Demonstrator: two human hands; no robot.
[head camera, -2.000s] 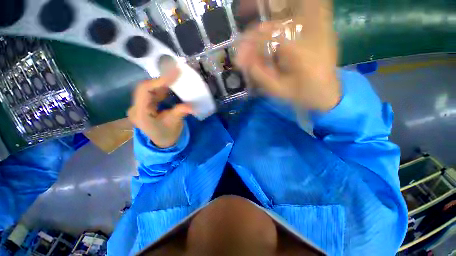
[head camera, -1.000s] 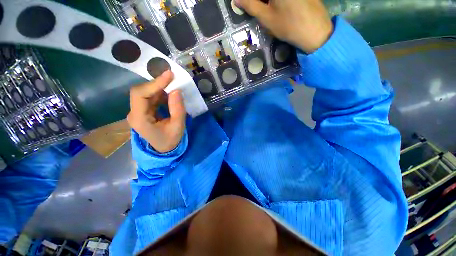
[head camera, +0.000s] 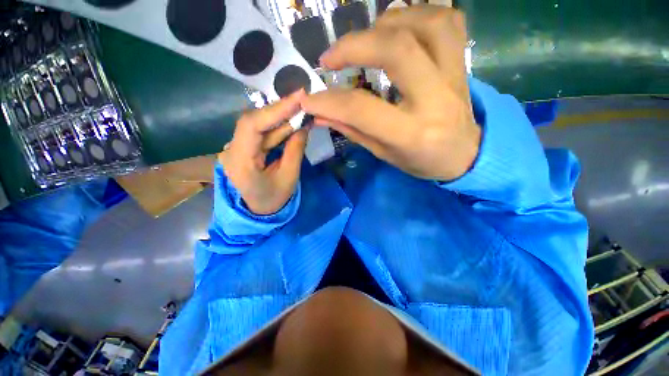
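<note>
My left hand (head camera: 265, 156) pinches the white release liner strip (head camera: 233, 18) near its lower end. Dark round adhesive pads (head camera: 253, 53) sit on the strip, which runs to the upper left. My right hand (head camera: 411, 99) meets my left fingertips at the strip; its thumb is at a small dark piece there, and its index finger is bent apart. Whether it grips the piece is unclear. Behind the hands, a clear blister tray (head camera: 276, 7) holds dark square modules (head camera: 309, 35); my right hand and the strip hide much of it.
A second clear blister tray (head camera: 84, 126) with modules lies on the green mat (head camera: 165, 110) at left. Brown cardboard (head camera: 165, 183) is at the bench edge. Another person's blue sleeve (head camera: 44, 228) shows at lower left. A pipe-frame rack (head camera: 627, 286) stands at lower right.
My right hand has come from the tray's module pockets back to the strip at my left fingertips. My left hand and the strip have shifted slightly right.
</note>
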